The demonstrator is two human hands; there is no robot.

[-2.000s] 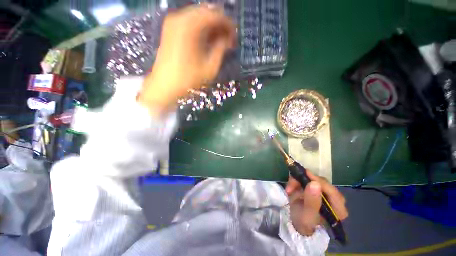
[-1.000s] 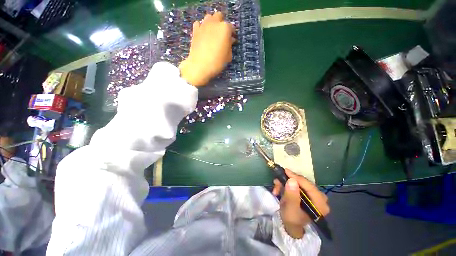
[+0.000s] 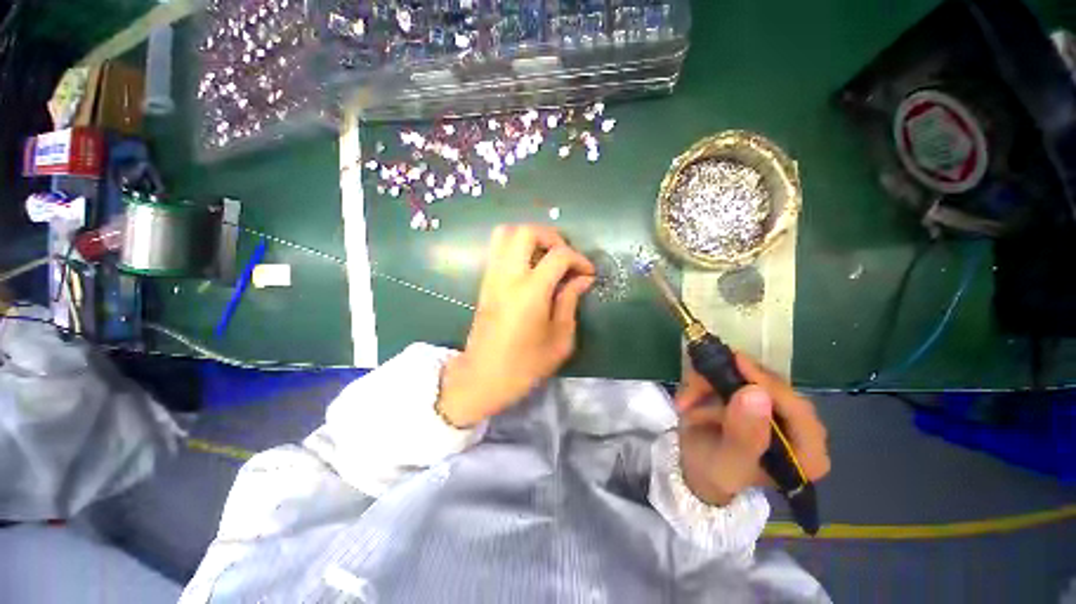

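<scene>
My left hand (image 3: 519, 319) is over the mat with its fingertips pinched together. The thin solder wire (image 3: 407, 283) runs from the spool (image 3: 171, 238) to this hand and goes out of sight under it. Any small part between the fingertips is too small to tell. My right hand (image 3: 755, 427) holds the black soldering iron (image 3: 737, 395) like a pen. Its tip points up and left at small bits on the mat, right of my left fingertips and apart from them. Small pinkish discs (image 3: 472, 159) lie loose beyond my left hand.
A round pot (image 3: 728, 198) of silvery bits sits on a beige strip (image 3: 767, 342). Stacked clear trays (image 3: 519, 77) stand at the back, a disc-filled tray (image 3: 254, 71) left. A black fan (image 3: 940, 139) is right. A blue stick (image 3: 241, 289) and pale piece (image 3: 271, 275) lie left.
My left hand has come back from the trays to the mat in front of me, and the wire now runs to it. My right hand still holds the iron. The view has shifted.
</scene>
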